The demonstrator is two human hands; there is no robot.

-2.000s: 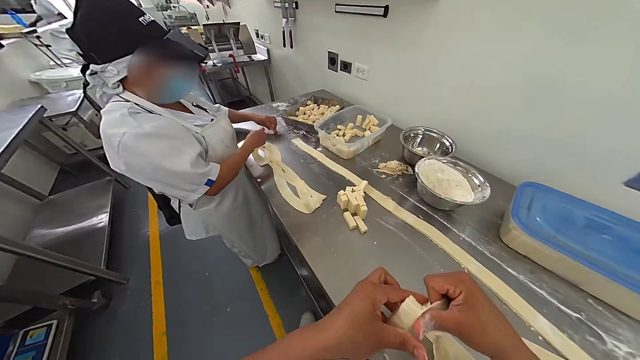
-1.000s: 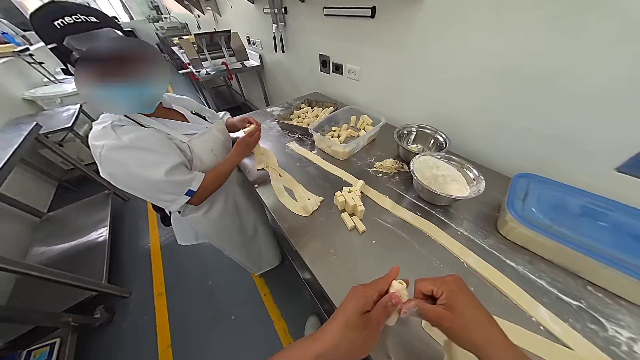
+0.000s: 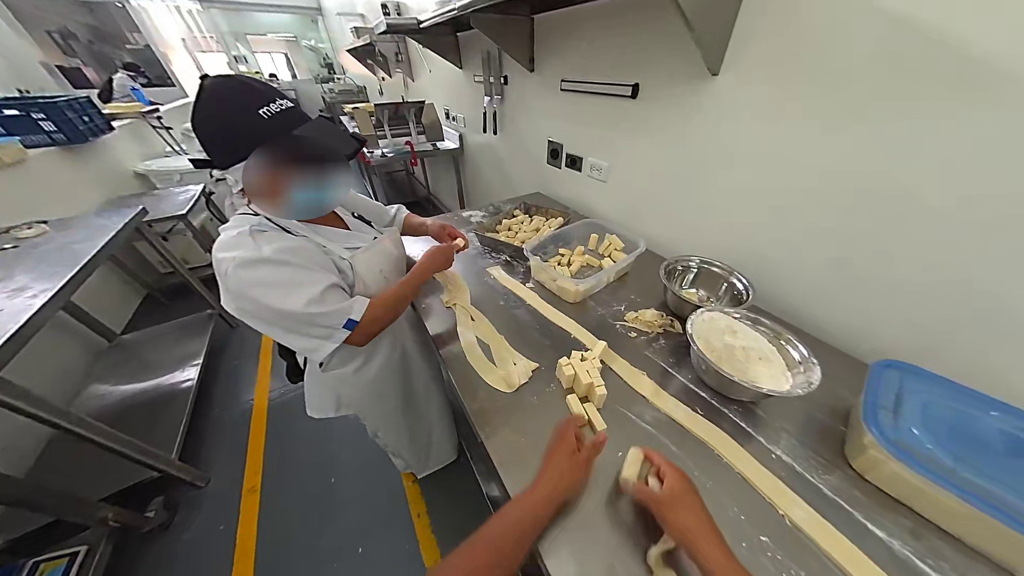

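My left hand reaches over the steel table, its fingertips at the near end of a pile of pale cheese-like sticks; whether it grips one is hidden. In my right hand is a pale stick, partly wrapped or touching dough, with a loose dough strip trailing below the hand. A long flat dough strip runs along the table just right of the pile. Beyond and to the left lies another, looped dough strip, near a co-worker's hands.
A clear plastic tub and a metal tray hold more pieces. Along the wall side are dough scraps, a steel bowl, a bowl of flour and a blue-lidded container. A co-worker stands at the table's left edge.
My left hand has moved away from my right hand, forward to the pile of sticks. Both hands were together around a piece with dough before. The view has tilted up.
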